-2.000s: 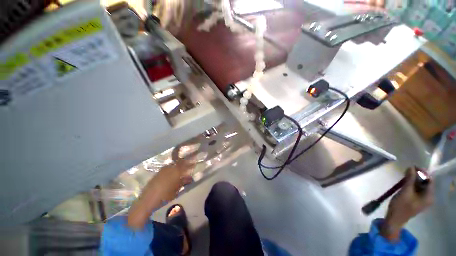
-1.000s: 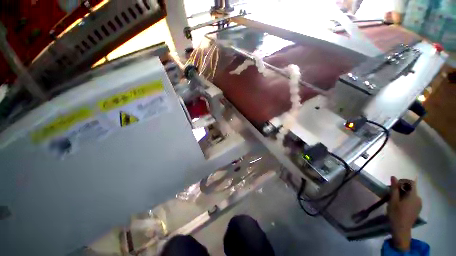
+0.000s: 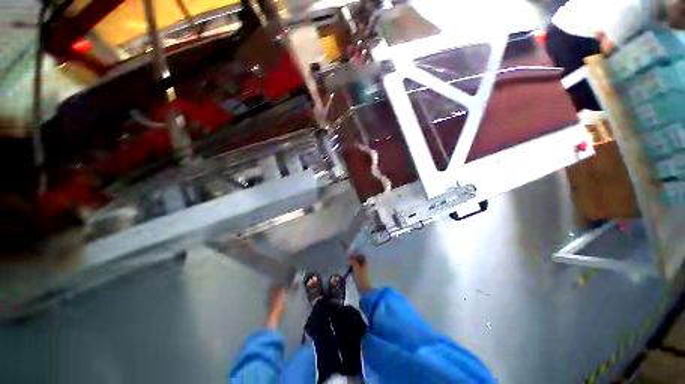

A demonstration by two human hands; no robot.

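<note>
My left hand (image 3: 276, 304) is small and blurred, low in the centre, beside the end of a grey machine part (image 3: 259, 259); whether it holds anything cannot be told. My right hand (image 3: 360, 271) is closed around a thin dark tool (image 3: 346, 274), near my sandalled feet and below the conveyor's near corner. The brown-red conveyor belt (image 3: 518, 112) lies ahead, with a white triangular bracket (image 3: 409, 120) over it. A string of pale crinkled film scrap (image 3: 377, 166) lies at the belt's left end.
The machine's long grey edge (image 3: 203, 214) runs across the left, with red frame parts above. A brown carton (image 3: 601, 180) and stacked teal boxes (image 3: 661, 105) stand at right. A person in a white top (image 3: 601, 19) is at upper right. A white floor frame (image 3: 601, 251) sits below the carton.
The view has moved back and shows more of the machine and floor. My right hand, with the dark tool, is now near my feet. My left hand is back in view.
</note>
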